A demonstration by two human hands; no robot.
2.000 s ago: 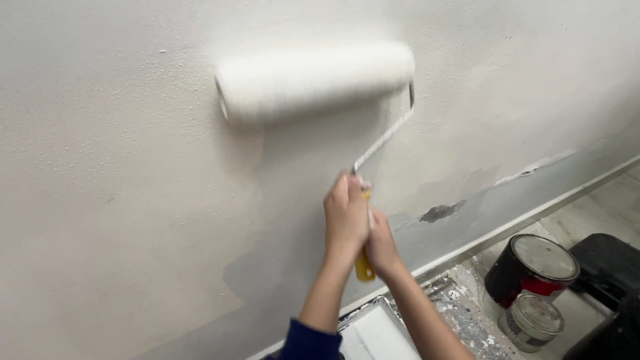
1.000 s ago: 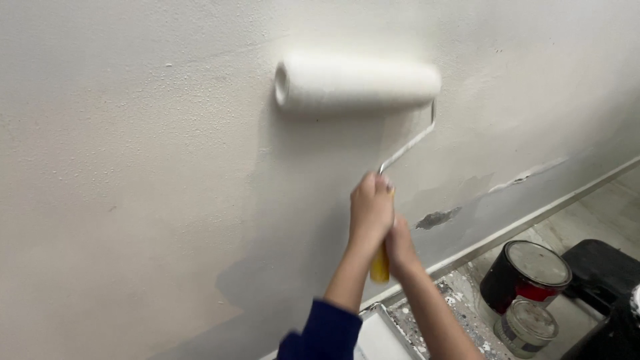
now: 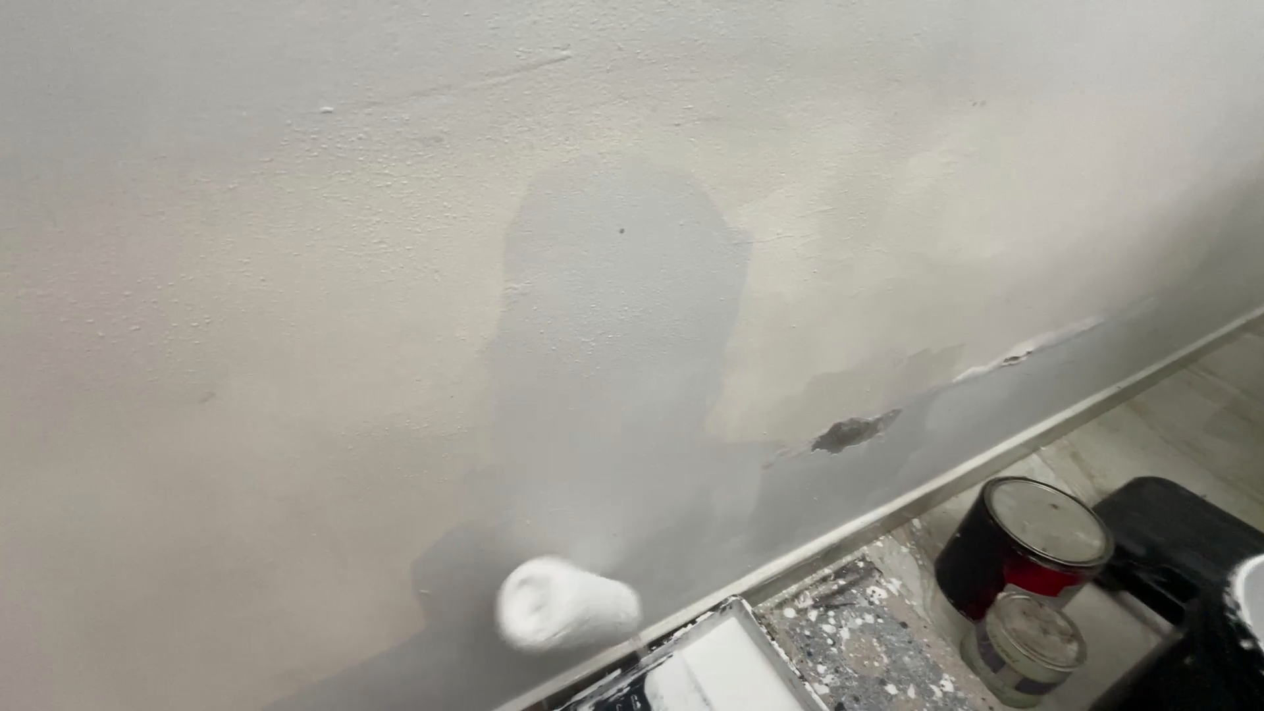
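Observation:
Only the white paint roller's sleeve (image 3: 568,604) shows, low in the view, in front of the lower wall and just above and left of the paint tray (image 3: 755,632). White paint lies in that tray, at the bottom edge. The roller's handle is out of frame, and neither of my hands is visible, so what they hold cannot be seen. Behind the roller, the wall (image 3: 617,326) shows a grey patch amid paler paint, with a small dark spot in it.
A paint-spattered sheet (image 3: 869,642) lies right of the tray. Beyond it stand a black and red paint can (image 3: 1047,523) and a smaller can (image 3: 1032,637). Black objects (image 3: 1175,533) are at the right. A baseboard (image 3: 928,504) runs along the wall, below a chipped area (image 3: 854,432).
The roller has moved down from the upper wall to near the tray. Both hands, which were around its yellow handle, have left the view.

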